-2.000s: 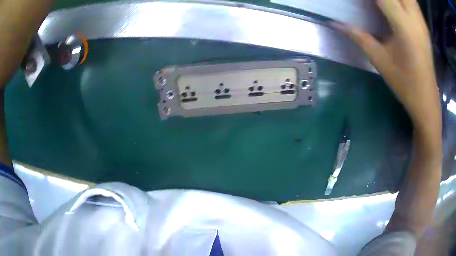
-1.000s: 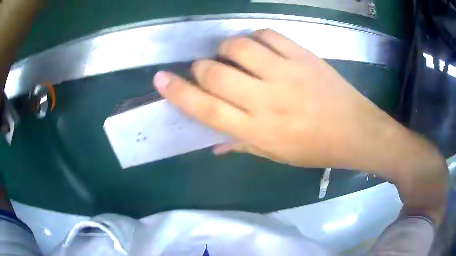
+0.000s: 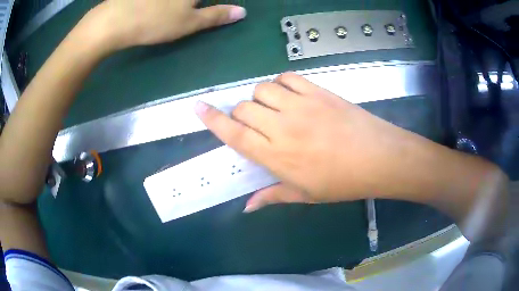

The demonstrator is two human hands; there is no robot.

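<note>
A smooth silver-white cover plate (image 3: 198, 187) with small dot-like hole groups lies on or just above the green mat, tilted up to the right. My right hand (image 3: 307, 136) grips its right part from above, with the thumb at the near edge and the fingers over the far edge. The hand hides the plate's right end. The base jig seen earlier does not show; I cannot tell if it is under the plate. My left hand (image 3: 153, 20) is beyond the metal strip at the top, partly cut off by the frame edge; whether it holds anything is hidden.
A strip plate (image 3: 353, 38) with a row of round brass-centred inserts lies beyond the metal strip (image 3: 142, 129). A round knob (image 3: 86, 166) with an orange ring and a bracket arm (image 3: 54, 179) are at left. Slim tweezers (image 3: 372, 230) lie at right. Dark equipment and cables stand far right.
My right hand has come from the top right to the middle, gripping the cover plate over where the base jig showed. The view has shifted, bringing the strip plate and my left hand into sight.
</note>
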